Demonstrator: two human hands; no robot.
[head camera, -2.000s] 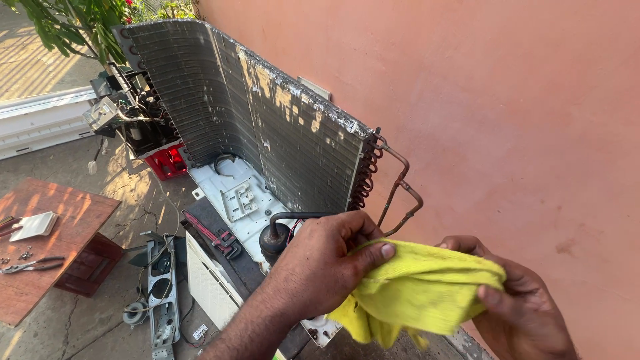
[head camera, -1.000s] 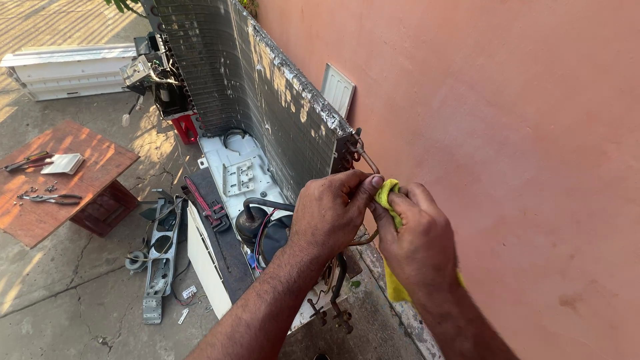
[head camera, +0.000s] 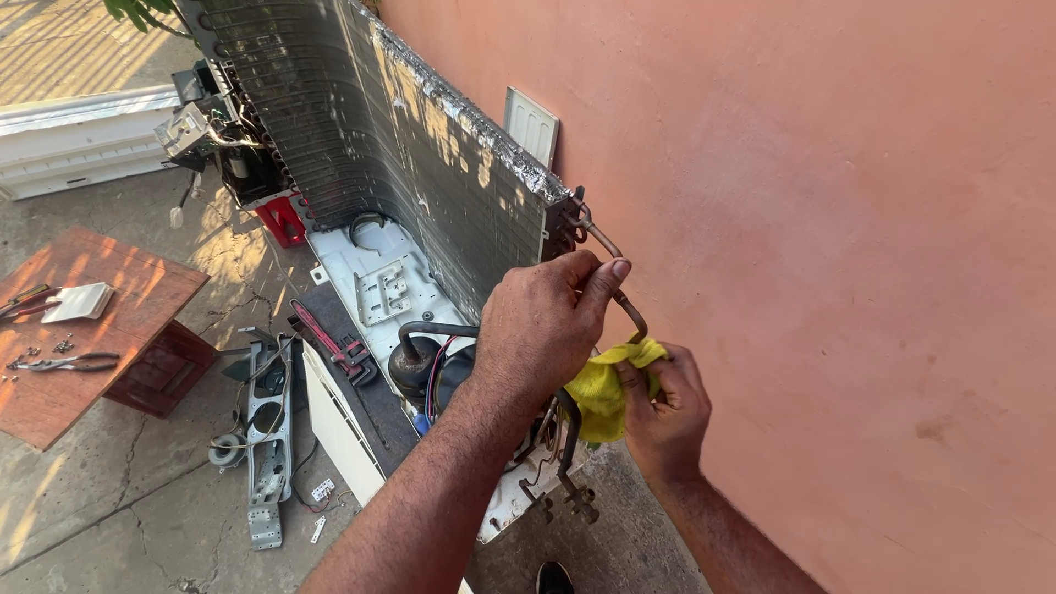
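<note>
My left hand (head camera: 549, 318) has its thumb and fingers closed on a bent copper pipe (head camera: 606, 241) at the end of the finned condenser coil (head camera: 462, 157). Lower on the same pipe, my right hand (head camera: 672, 408) pinches a yellow cloth (head camera: 601, 400) around it. The coil stands on a white metal base (head camera: 330, 247), which also carries a black compressor (head camera: 454, 375) and a smaller black cylinder (head camera: 412, 363), both partly behind my left hand and forearm. Dark pipes with brass valves (head camera: 582, 502) hang near the base's close end.
A red pipe wrench (head camera: 330, 342) lies on a dark surface beside the base. At left, a wooden table (head camera: 140, 276) holds pliers (head camera: 70, 361), screws and a white piece. A metal motor bracket (head camera: 268, 445) is on the concrete floor. The pink wall (head camera: 825, 247) rises at right.
Two seconds ago both hands held the cloth spread out in front of the coil's end. Since then my left hand has taken the pipe, and the cloth has been wrapped on it and moved lower along it.
</note>
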